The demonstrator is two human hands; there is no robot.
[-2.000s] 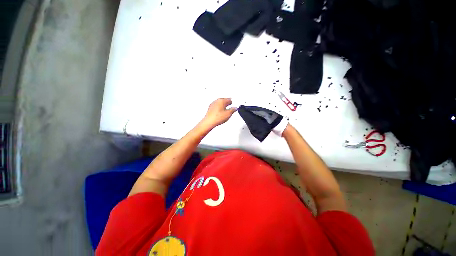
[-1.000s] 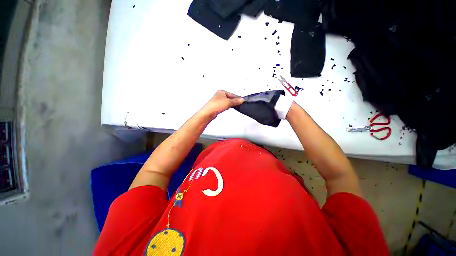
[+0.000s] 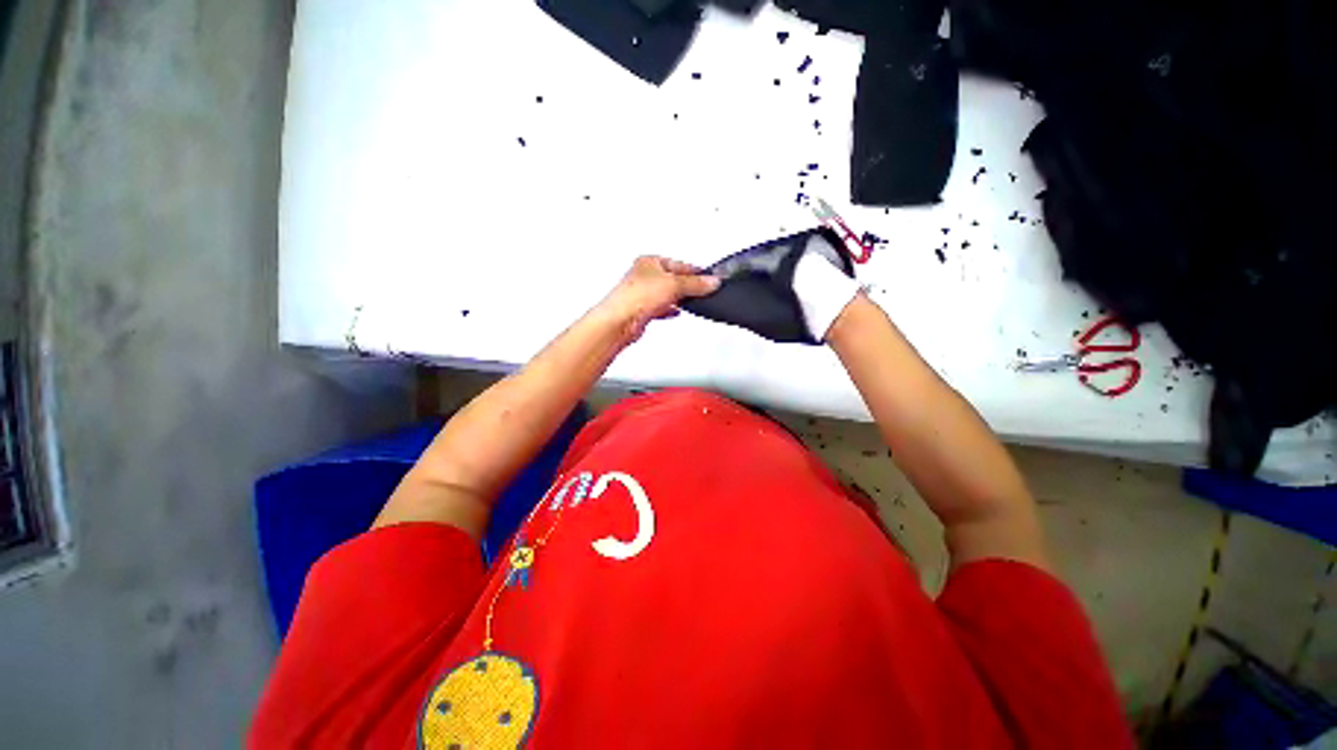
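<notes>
A small black fabric pouch (image 3: pixel 751 306) is held above the white table near its front edge, with a greyish part showing on its upper side. My bare left hand (image 3: pixel 656 290) pinches its left corner between thumb and fingers. My right hand (image 3: pixel 824 292) wears a white glove and is at the pouch's right end; its fingers are hidden inside or behind the fabric, so their grip cannot be seen. Small snips with red handles (image 3: pixel 855 246) lie just beyond the pouch, partly covered by it.
Red-handled scissors (image 3: pixel 1110 358) lie at the right on the white table (image 3: pixel 425 205). A large black fabric heap (image 3: pixel 1129 191) covers the far right. Flat black pieces (image 3: pixel 902 139) lie at the far side among dark scraps. A blue bin (image 3: pixel 345 491) stands below the table's left front.
My left hand has taken hold of the pouch's left corner. My gloved right hand has moved further into or behind the pouch's right end. The whole view has shifted slightly.
</notes>
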